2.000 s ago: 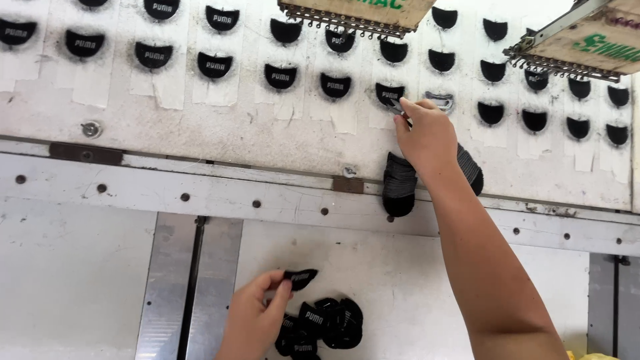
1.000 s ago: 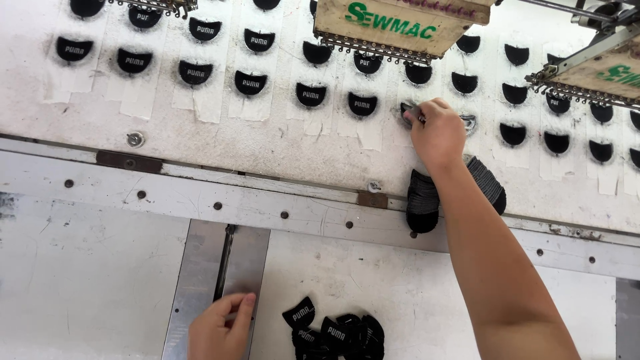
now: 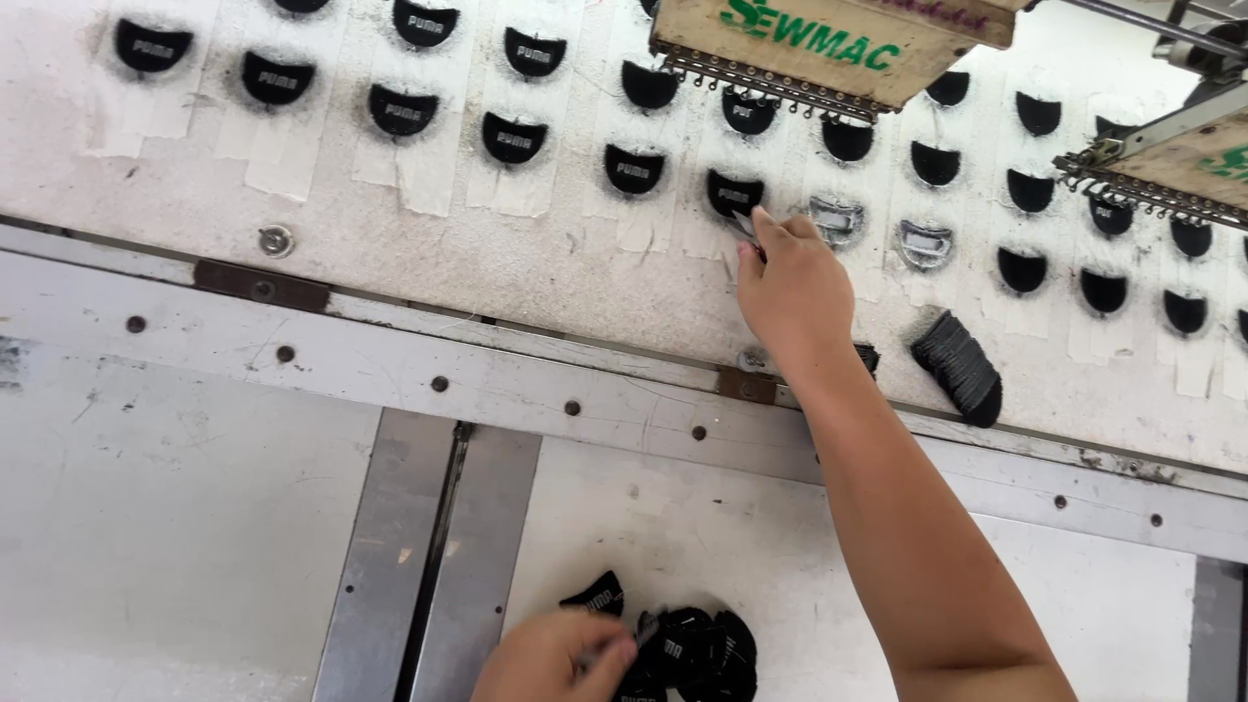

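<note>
My right hand is closed on small pointed metal snips, probably tweezers or thread snips. Their tip touches the lower edge of a black embroidered fabric patch on the backing sheet. Just right of it, two patch positions show bare grey outlines without black fabric. My left hand, blurred, is beside a loose pile of black patches on the lower table; whether its fingers pinch anything is unclear. Another loose patch lies just above its fingers.
Rows of black patches cover the white backing. Embroidery machine heads with needle rows overhang it at top and right. Stacks of black patches stand by the frame's edge. A metal rail with screws crosses the view.
My right hand has moved left to another patch, and a second bare outline now shows. My left hand has come to the pile; two seconds ago it held a patch there. The view has shifted.
</note>
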